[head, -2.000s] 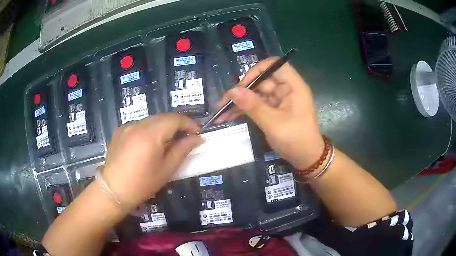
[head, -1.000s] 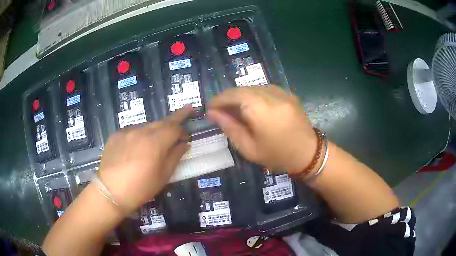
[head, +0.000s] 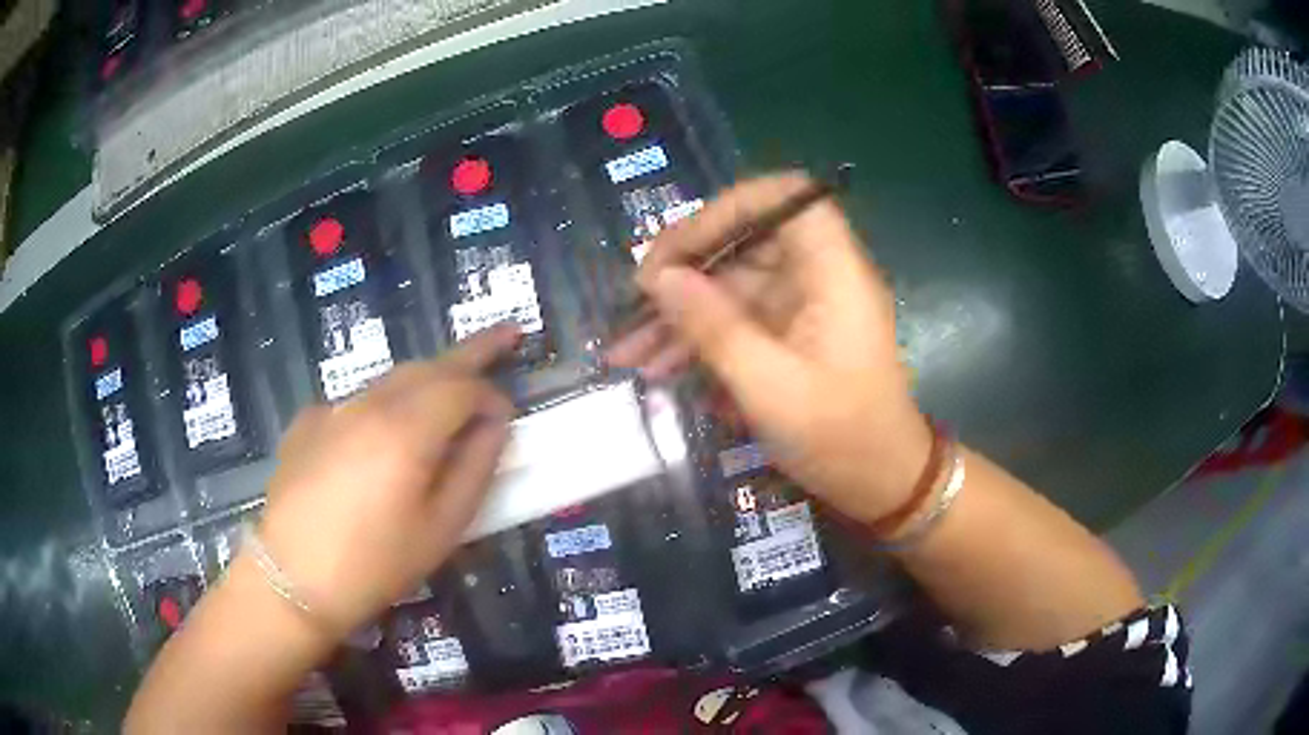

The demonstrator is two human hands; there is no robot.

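Observation:
A clear blister tray [head: 582, 323] holds two rows of black devices [head: 503, 345], with red dots, blue labels and white printed labels. My left hand [head: 376, 488] grips the left part of a white backing strip [head: 563, 457] lying across the tray, its index finger stretched to the lower end of a back-row device. My right hand [head: 790, 330], slightly blurred, holds dark tweezers [head: 768, 226] over the tray's right part. The tweezer tip is blurred near the fingers; whether it carries a sticker cannot be told.
A white fan [head: 1192, 223] and a dark red-edged phone [head: 1031, 137] stand at the right. A pale slab [head: 287, 108] lies beyond the tray, with dark devices at the far upper left. A grey floor with a yellow line shows at lower right.
The tweezers were at the strip, then hidden as my right hand turned over the tray; now they show again, raised. My left index finger has stretched forward. The tray sits slightly lower in view.

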